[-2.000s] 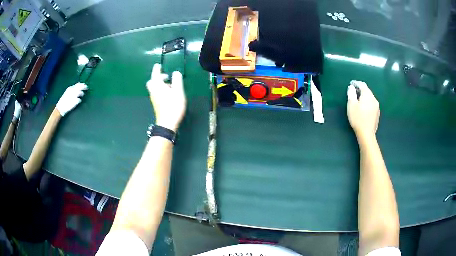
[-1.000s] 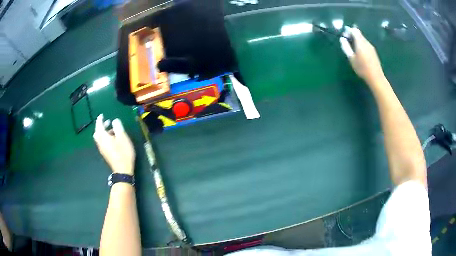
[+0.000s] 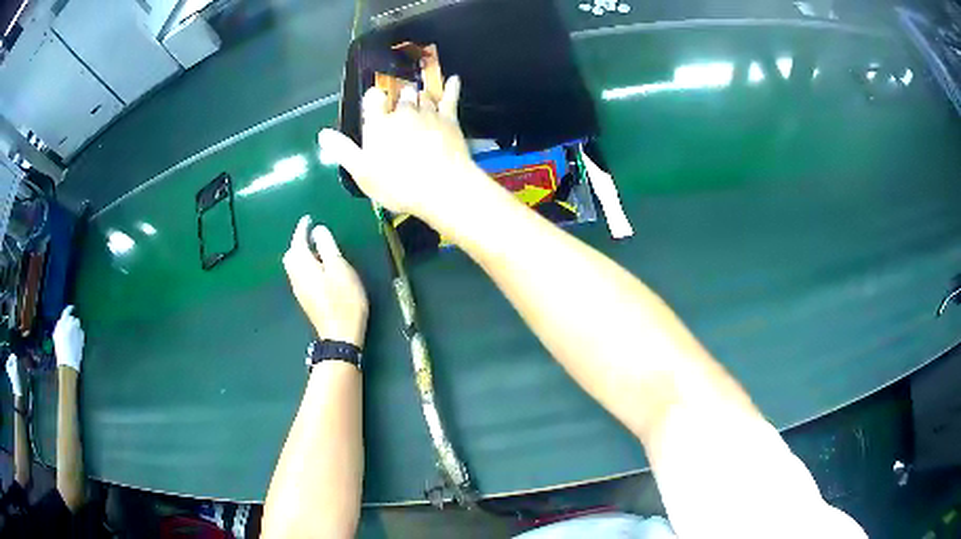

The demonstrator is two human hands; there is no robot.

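Note:
My right hand (image 3: pixel 416 153) reaches across in front of me, fingers spread over the orange-brown fixture (image 3: pixel 432 72), hiding most of it. A dark part shows in the fixture beyond the fingertips; whether the hand grips it cannot be told. The fixture is on the left side of the blue machine (image 3: pixel 537 160), under whose black cover the top is dark. My forearm hides the red button. My left hand (image 3: pixel 329 279) is low over the belt, fingers apart, empty. A thin black phone frame (image 3: pixel 218 223) lies left of it.
The green belt (image 3: pixel 548 379) spans the view. A taped cable (image 3: pixel 422 368) runs from the machine to the near edge. A white strip (image 3: pixel 608 195) sticks out at the right. Another person's white-gloved hand (image 3: pixel 69 337) is at far left.
My right hand has come from the far right, where it held a dark thin piece, to over the fixture. My left hand stays open beside the machine. The view has shifted.

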